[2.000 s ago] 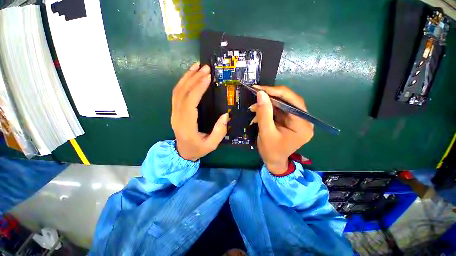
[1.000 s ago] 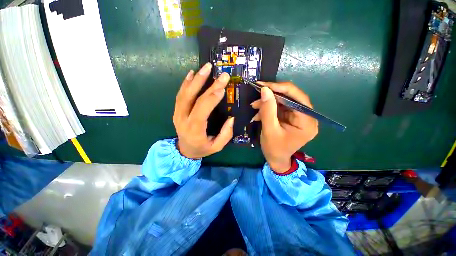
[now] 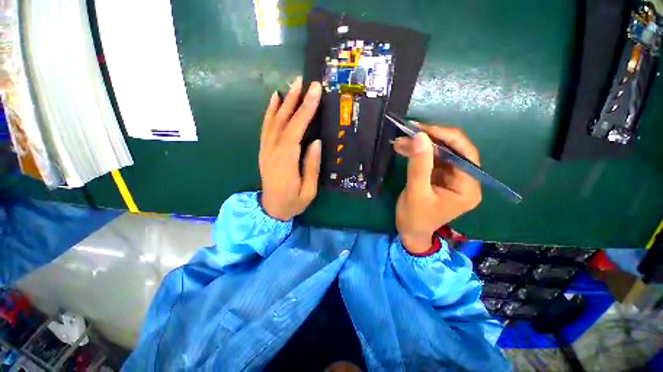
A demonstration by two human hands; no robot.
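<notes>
The open phone assembly [image 3: 363,138] lies on the black foam pad [image 3: 408,54] in front of me. Its silver and blue main board [image 3: 374,73] is at the far end, with the orange flex cable [image 3: 345,109] below it. A small yellow tape piece [image 3: 353,89] shows at the board's lower edge. My left hand [image 3: 288,156] rests flat along the phone's left edge, fingers slightly apart, holding nothing. My right hand [image 3: 440,178] grips the tweezers [image 3: 472,168], their tips over the phone's right edge. I cannot see anything in the tips.
A white liner sheet [image 3: 145,73] and a thick stack of liner sheets [image 3: 69,94] lie at the left. Kapton tape pieces [image 3: 293,11] lie at the top. Another phone [image 3: 619,94] sits on a dark pad at the right. Black trays [image 3: 527,272] are beside my lap.
My left fingers have moved off the phone's board to its left edge. The tweezers have moved right, away from the yellow tape piece. The whole view has shifted, with the bench higher in it.
</notes>
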